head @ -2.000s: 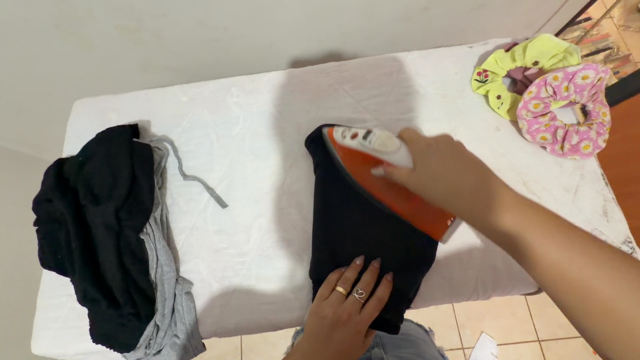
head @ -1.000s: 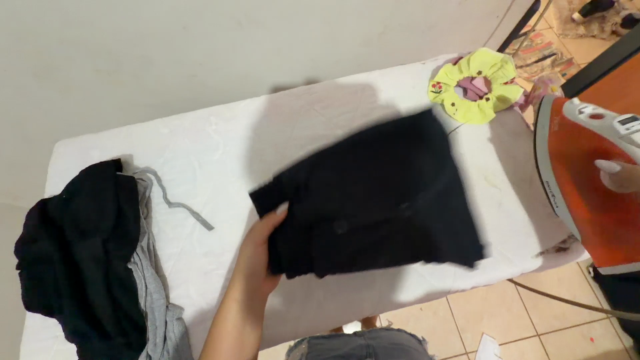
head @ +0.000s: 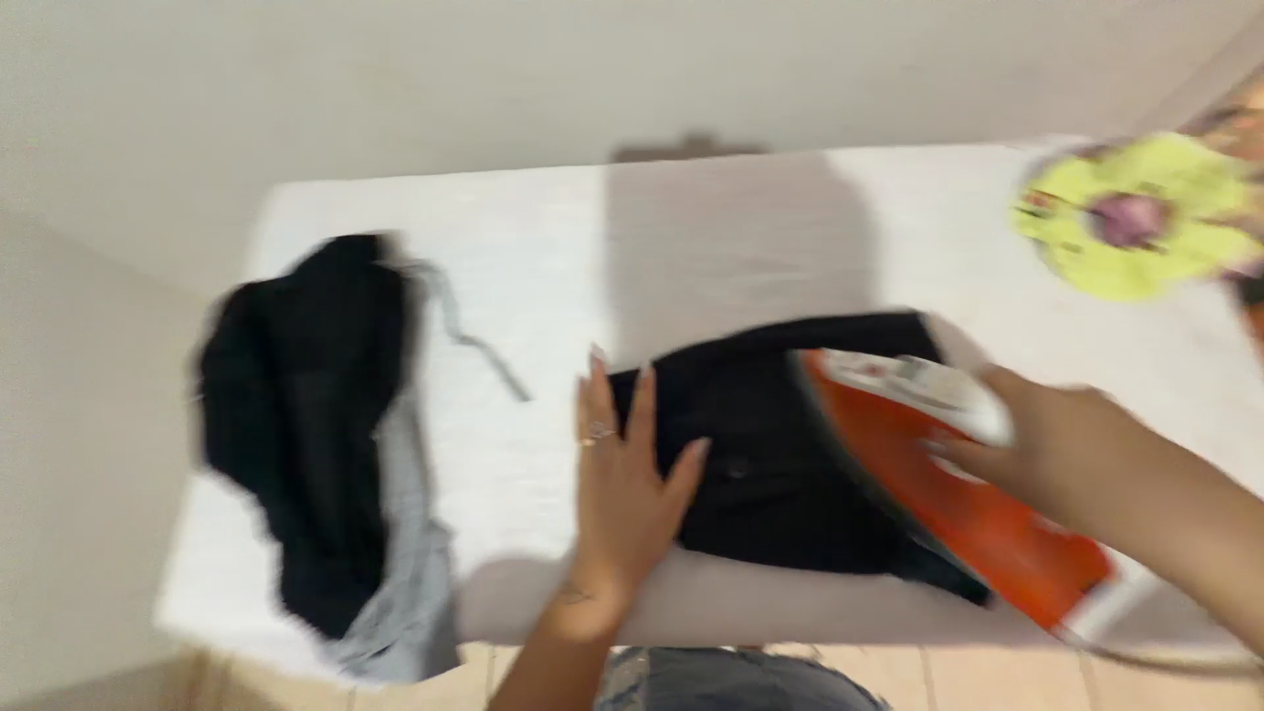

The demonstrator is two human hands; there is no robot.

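Observation:
A folded black garment lies flat on the white-covered table, near its front edge. My left hand, wearing rings, rests with fingers spread on the garment's left end. In my right hand is the handle of an orange and white clothes iron. The iron is over the right part of the garment, its tip pointing up and left; motion blur hides whether the plate touches the cloth.
At the left of the table lie a black garment and a grey one with a drawstring. A yellow scrunchie sits at the back right. A wall stands behind. The iron's cord trails off right.
The black garment, raised by my left hand a second ago, now lies on the table, turned from how it lay earlier. The iron has come back from the right side onto it.

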